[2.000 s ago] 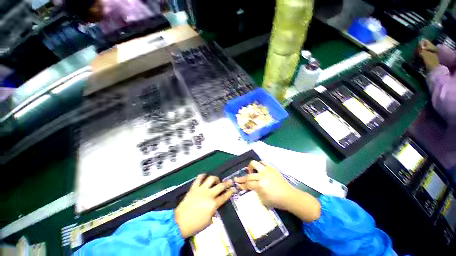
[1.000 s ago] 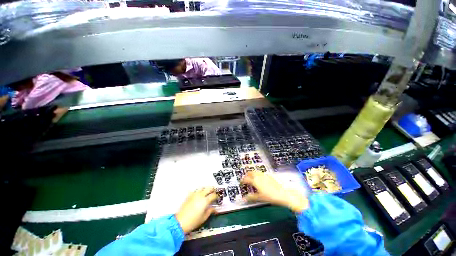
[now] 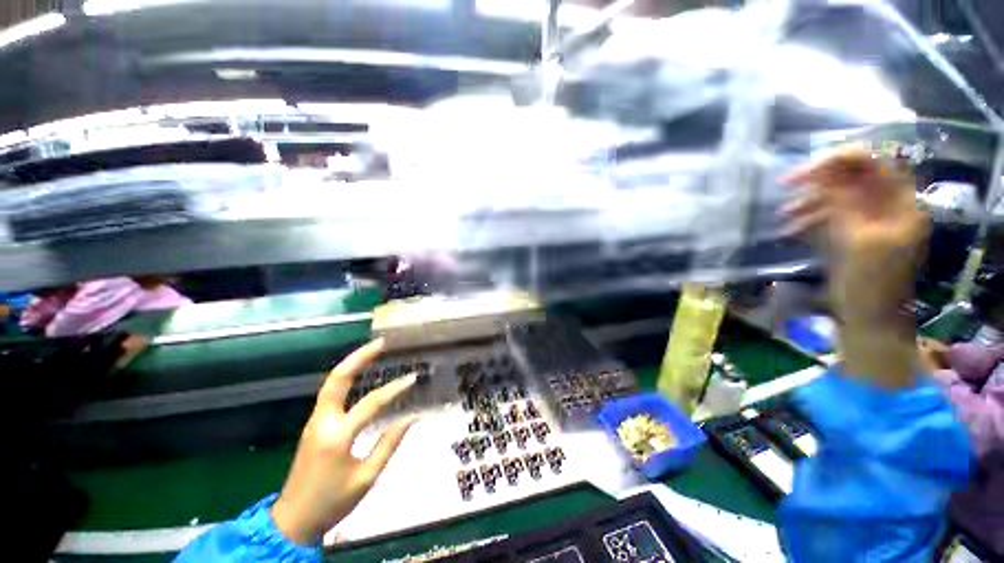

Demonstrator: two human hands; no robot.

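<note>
Small black camera modules (image 3: 510, 471) stand in rows on the pale board (image 3: 413, 489) in front of me. My left hand (image 3: 336, 451) is raised over the board's left part, fingers spread, with nothing seen in it. My right hand (image 3: 864, 214) is raised high at the right, blurred, fingers apart, with nothing visible in it. A black phone tray (image 3: 528, 539) is cut off by the bottom edge; the top ends of phone bodies show in it.
A blue bin (image 3: 652, 437) with cream scraps sits right of the board. Behind it stands a yellow-wrapped post (image 3: 693, 346). A dark blister tray (image 3: 573, 374) lies behind the modules. Another phone tray (image 3: 760, 451) is at right. A metal shelf crosses above. People in pink sleeves are at both sides.
Both hands have left the modules. My left hand has risen to the left with fingers spread; my right has swung far up and right. The view has tilted up.
</note>
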